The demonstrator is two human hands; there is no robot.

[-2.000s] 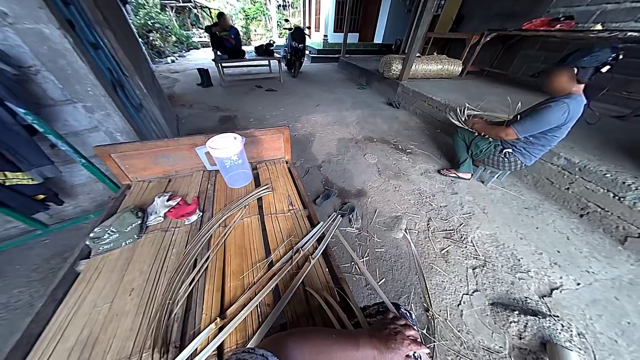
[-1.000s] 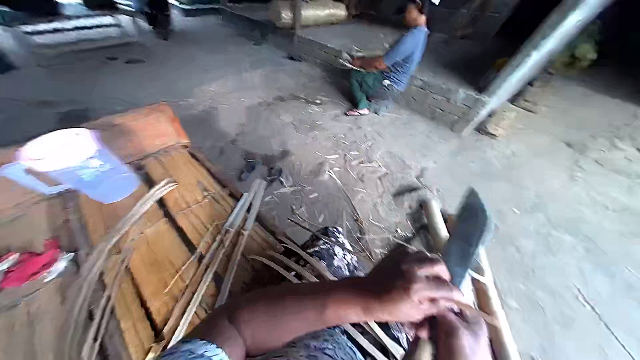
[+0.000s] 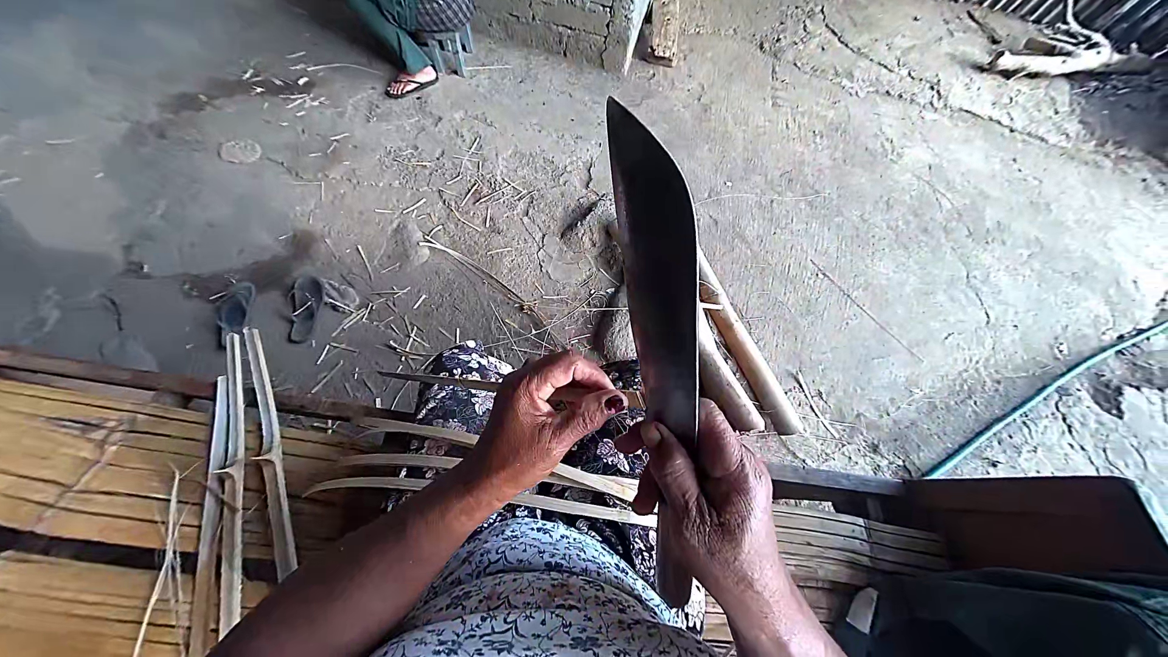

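My right hand (image 3: 707, 484) grips a large machete (image 3: 652, 246) low on its blade and handle, the dark blade pointing up and away. Just left of it, my left hand (image 3: 557, 415) pinches a thin strip (image 3: 438, 379), likely bamboo, that runs out leftward over the lap; its right end lies near the blade. Several curved split bamboo strips (image 3: 401, 461) rest across my lap on the flowered cloth, under the left forearm. More split bamboo pieces (image 3: 234, 484) lie on the slatted bamboo bench (image 3: 82, 456) at the left.
Beyond the knees are bamboo poles (image 3: 748, 356), a stone (image 3: 616, 328) and scattered shavings. A pair of sandals (image 3: 307, 306) lies on the ground. A seated person's sandalled foot (image 3: 412, 82) shows at the top. A green hose (image 3: 1040, 401) runs at right; dark cloth (image 3: 1022, 611) lies on the bench.
The view has swung right and down. A second ago both hands were close together at the machete; now my left hand is apart from it with a thin strip, and the blade stands more upright in view.
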